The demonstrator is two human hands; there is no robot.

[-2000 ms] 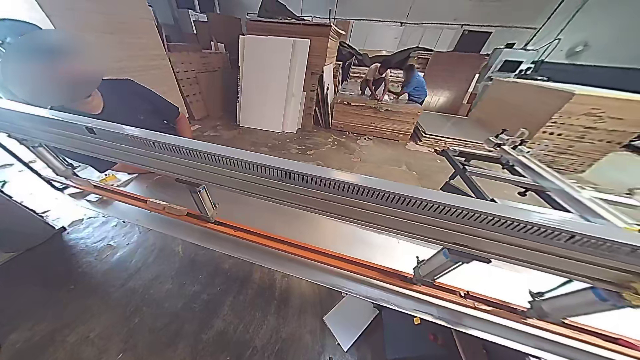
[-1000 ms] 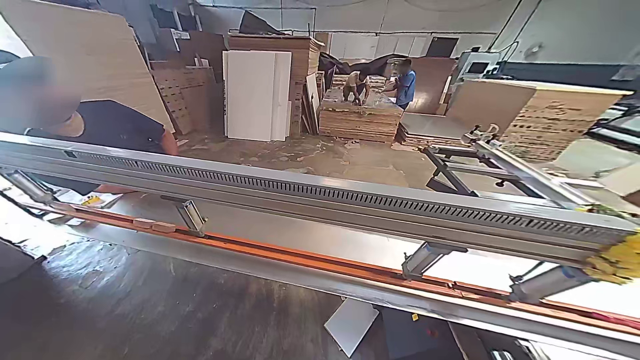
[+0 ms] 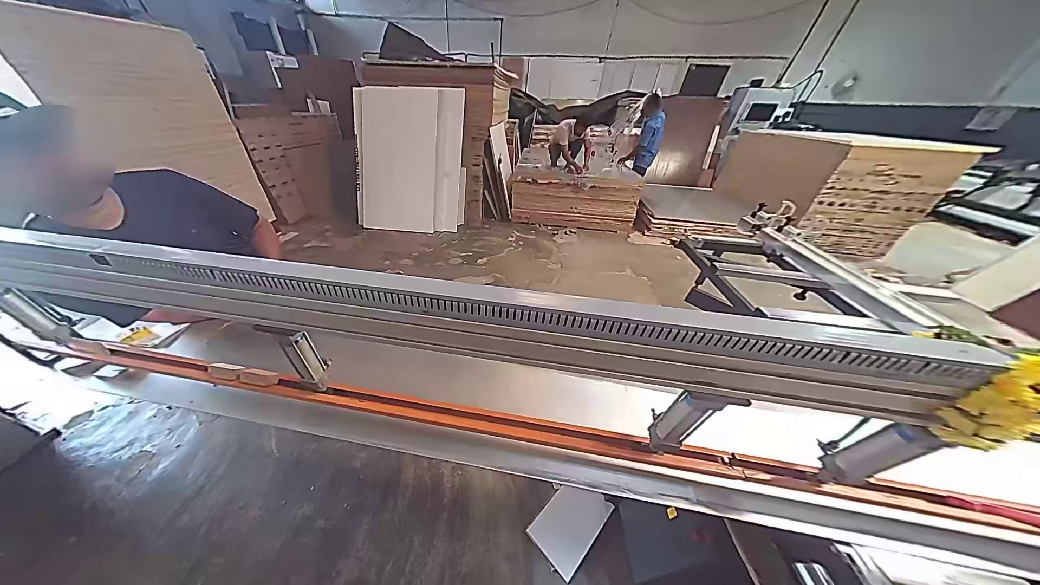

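Note:
Neither my left hand nor my right hand shows in the head view. A long grey metal beam (image 3: 487,313) with a row of slots crosses the whole view at a slant. Below it runs an orange pressure bar (image 3: 455,410), joined to the beam by several pneumatic cylinders, one near the left (image 3: 305,360) and one right of the middle (image 3: 678,420). Small wooden blocks (image 3: 242,374) lie on the orange bar. Yellow artificial flowers (image 3: 995,406) hang at the beam's right end.
A person in a dark shirt (image 3: 183,213) stands behind the beam at left. Two people work at a stack of boards (image 3: 577,199) farther back. White panels (image 3: 410,158) lean on a tall stack. A metal frame (image 3: 756,272) stands at right. A white offcut (image 3: 570,528) lies low down.
The view has shifted to the right, and the yellow flowers have come into sight at the beam's right end. One far worker, upright before, is now bent over the stack.

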